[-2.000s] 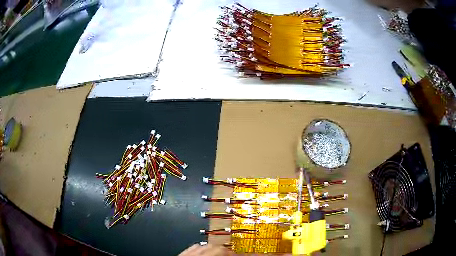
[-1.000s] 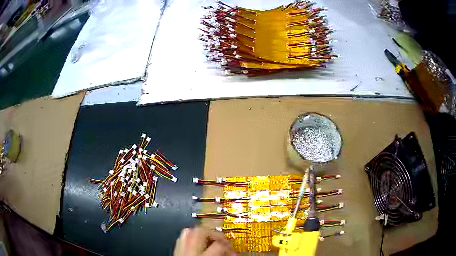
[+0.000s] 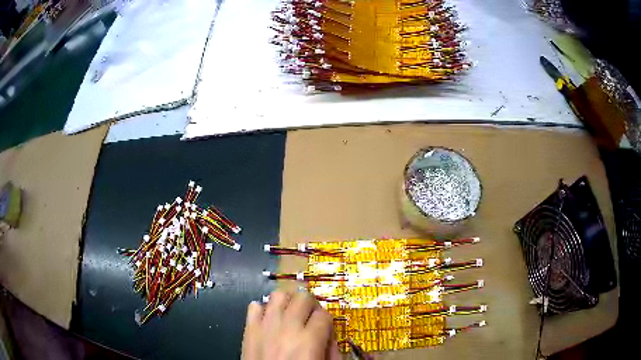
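An amber flexible circuit panel (image 3: 393, 274) lies on the brown cardboard, glaring brightly, with red, black and yellow leads sticking out on both sides. My left hand (image 3: 292, 327) is at its lower left edge, back up, fingers curled over the leads there; whether it grips one is hidden. A thin dark piece, too small to identify, shows at the bottom edge beside the hand. The soldering iron's yellow handle and my right hand are not in view. A heap of connector leads (image 3: 176, 253) lies on the black mat (image 3: 232, 165) to the left.
A tin (image 3: 443, 186) of silvery shavings stands behind the panel. A black fume fan (image 3: 566, 246) is at the right. A finished panel stack (image 3: 376, 42) lies on the white board (image 3: 246, 91). Yellow-and-black handles (image 3: 560, 83) lie far right, and a yellowish round object (image 3: 10, 204) far left.
The yellow soldering iron has left the view over the panel. My left hand has come further into view and moved up and right onto the panel's left edge. The camera view has shifted slightly.
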